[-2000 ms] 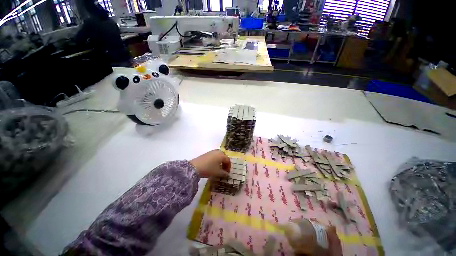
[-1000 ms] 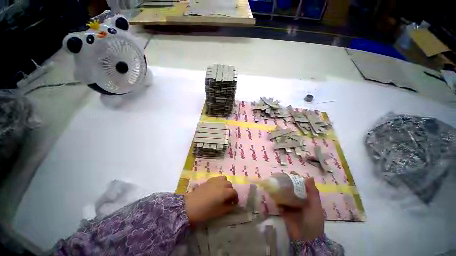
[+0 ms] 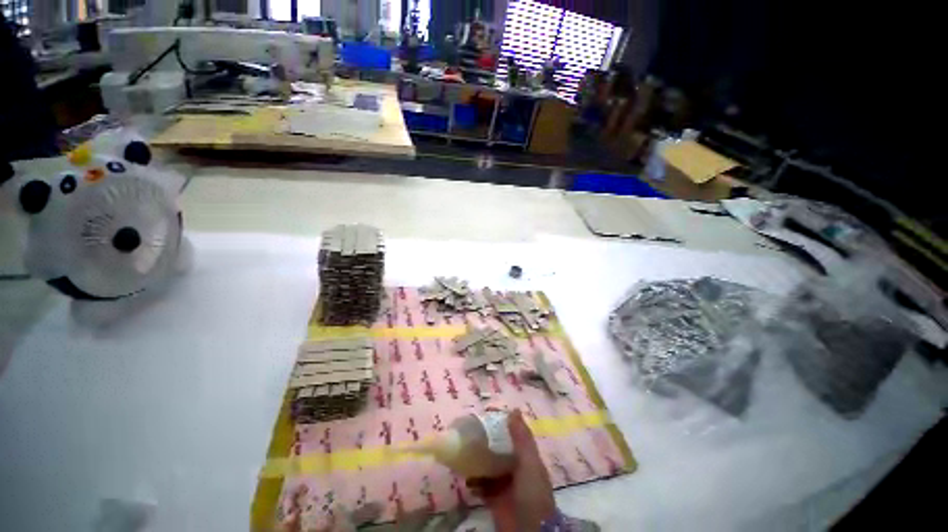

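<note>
My right hand (image 3: 520, 476) holds the clear glue bottle (image 3: 480, 443) with its white label, its pale nozzle pointing left over the lower part of the pink work board (image 3: 416, 390). My left hand is out of the picture. A low stack of grey-beige strips (image 3: 333, 378) sits on the board's left edge, and a tall stack of strips (image 3: 351, 274) stands behind it. Loose strips (image 3: 491, 351) lie in overlapping heaps on the board's right half. More grey strips lie at the bottom edge of the picture, partly cut off and blurred.
A white panda-faced fan (image 3: 101, 220) stands at the back left. A clear plastic bag with grey pieces (image 3: 681, 338) lies right of the board. A small dark object (image 3: 516, 271) lies behind the board. Flat grey sheets (image 3: 626, 217) lie at the back. A white sewing machine (image 3: 208, 57) stands beyond.
The view has swung up and to the right, so things appear further left. My left hand has gone out of the picture. My right hand still holds the bottle.
</note>
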